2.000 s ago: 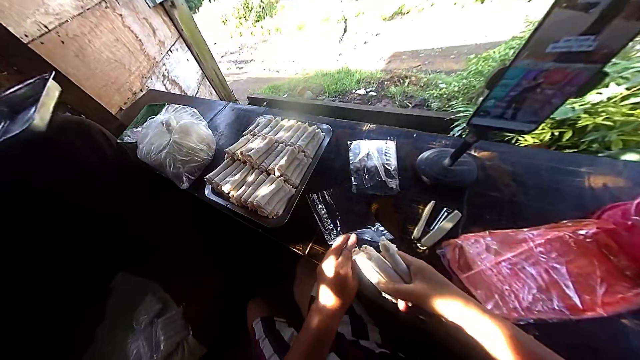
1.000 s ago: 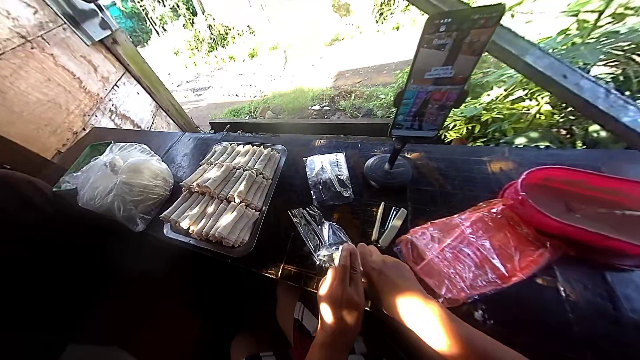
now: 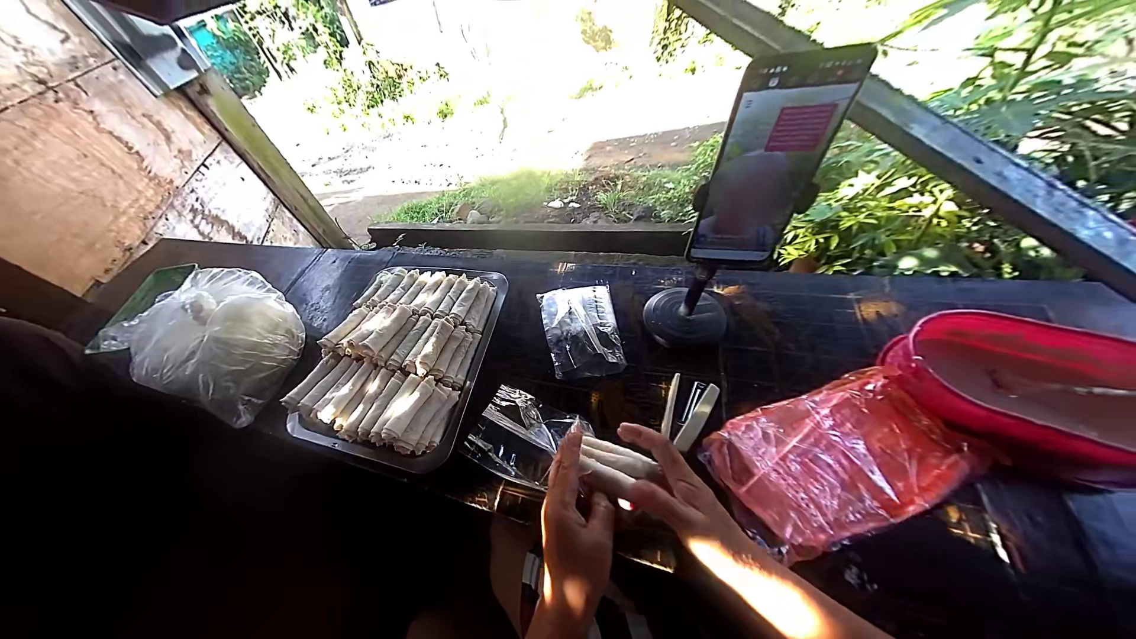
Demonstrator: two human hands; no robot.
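Several pale rolled wrappers, like uncooked spring rolls [image 3: 612, 461], lie between my hands at the table's near edge. My left hand [image 3: 572, 532] is upright beside their left ends, at the mouth of a clear plastic bag [image 3: 519, 435]. Over their right ends my right hand [image 3: 679, 493] has its fingers spread, touching the rolls. Whether either hand grips them is hard to tell. A metal tray [image 3: 484, 390] filled with stacked rows of similar rolls stands to the left. Behind my hands lies a pack of clear bags [image 3: 581, 330].
A phone [image 3: 777, 160] stands on a round-based holder [image 3: 685, 317] at the back. Right of my hands are a stapler-like tool [image 3: 697, 417], a red plastic bag [image 3: 843, 461] and a red case [image 3: 1021, 382]. A knotted plastic bag [image 3: 217, 337] sits at the far left.
Two seconds ago the rolls were held in my right hand; now they lie by the clear bag, with my right fingers spread over them. The view has shifted, showing the red case.
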